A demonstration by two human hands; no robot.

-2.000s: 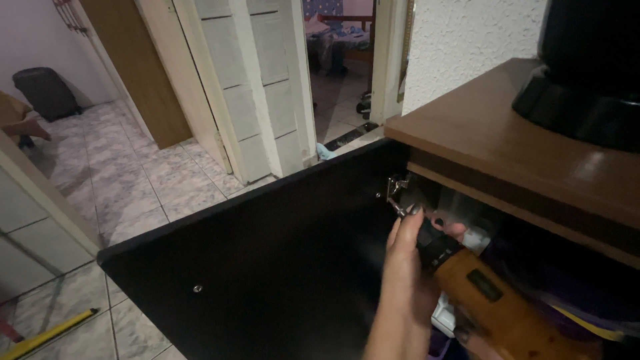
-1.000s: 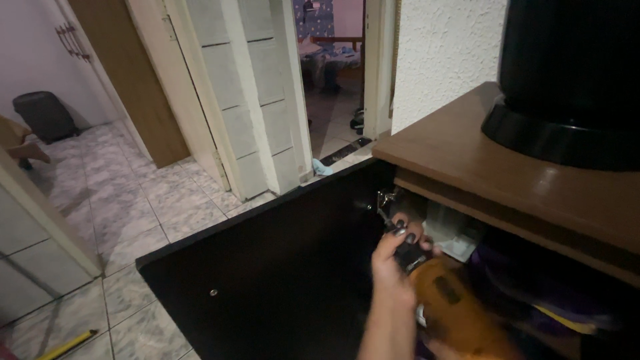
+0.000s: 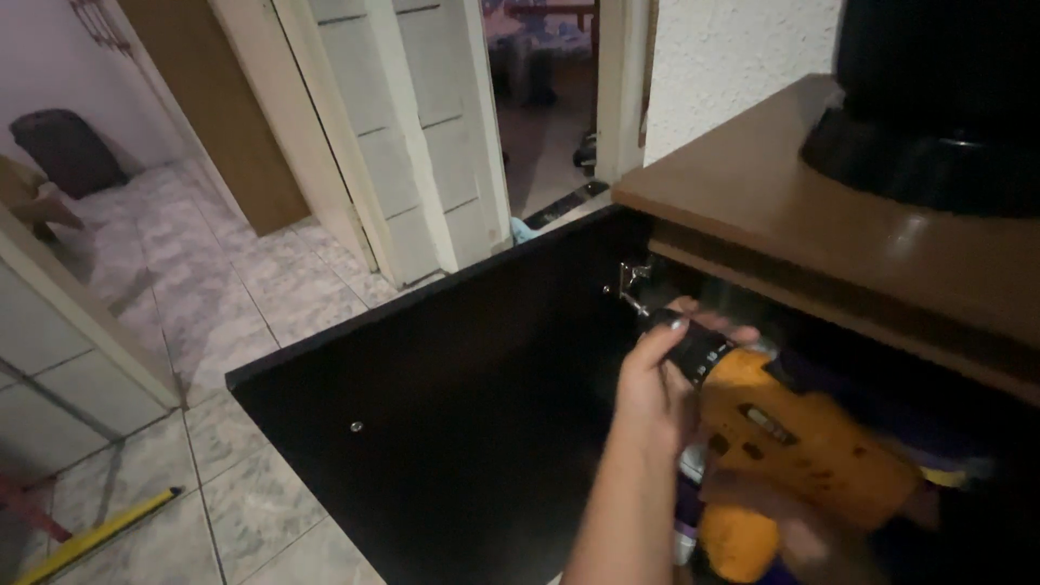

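An orange cordless drill points up and left, its bit reaching a metal hinge on the dark cabinet door. My left hand is wrapped around the drill's black chuck, fingers on both sides of it. Lower down, my right hand grips the drill's handle; it is blurred and partly in shadow, its fingers hard to make out. The door stands swung out from the brown cabinet. One screw head shows near the hinge, another low on the door's left part.
A large black object stands on the cabinet top. Behind the door are a white tiled wall section and a doorway. On the tiled floor at lower left lies a yellow-handled stick. A dark suitcase stands far left. Purple items fill part of the cabinet.
The drill bit now meets the hinge and is clearly visible. Both hands have stayed on the drill. The view has shifted a little.
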